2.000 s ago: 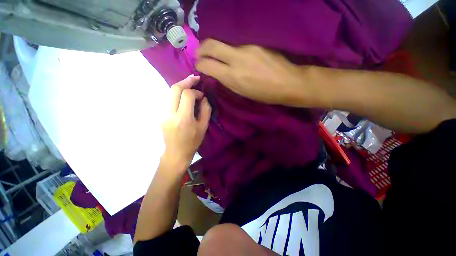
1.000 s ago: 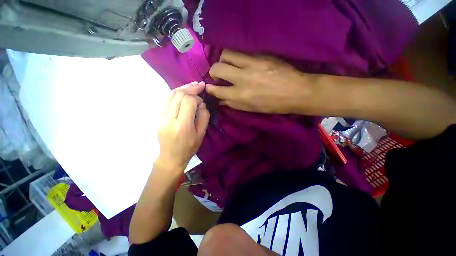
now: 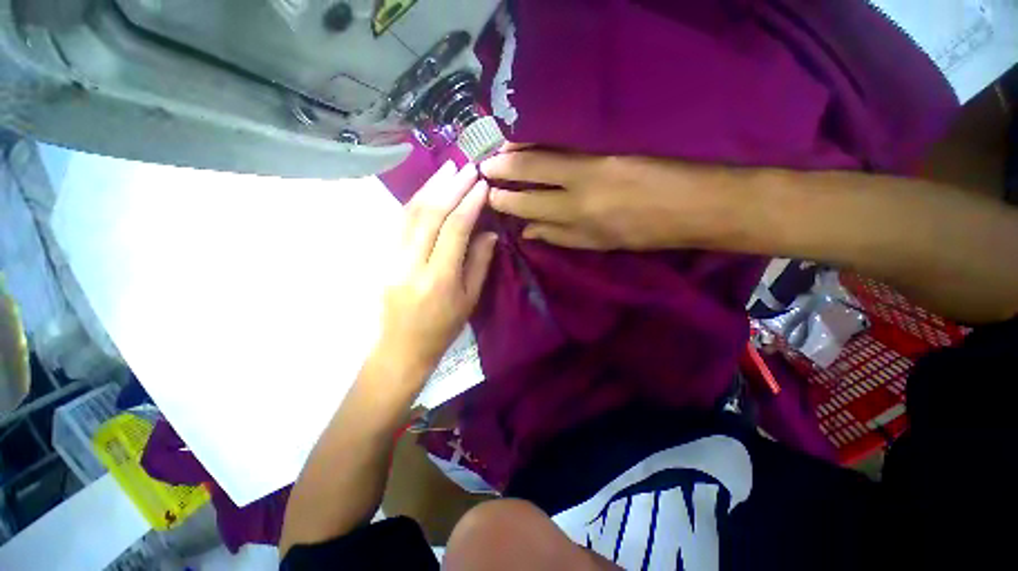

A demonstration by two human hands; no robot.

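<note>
The maroon garment [image 3: 714, 84] lies under the sewing machine head [image 3: 223, 89] and drapes down over my lap. White lettering shows on it near the ribbed tension knob [image 3: 481, 137]. My left hand [image 3: 430, 273] lies on the cloth's left edge, fingers extended up to just below the knob. My right hand [image 3: 592, 201] lies on the cloth to the right, its fingertips touching the cloth beside my left fingertips. The needle and presser foot are hidden behind the knob and fingers.
A bright white table surface [image 3: 223, 323] is left of my hands. A red basket [image 3: 882, 368] with silvery bags is at the right. A yellow crate [image 3: 151, 474] is at lower left. A printed paper [image 3: 452, 374] shows under my left wrist. Another paper [image 3: 960, 45] is at upper right.
The view has shifted, showing more of the machine head. My hands have moved up close to the knob, and my left fingers have straightened from a pinch to lie flatter on the cloth.
</note>
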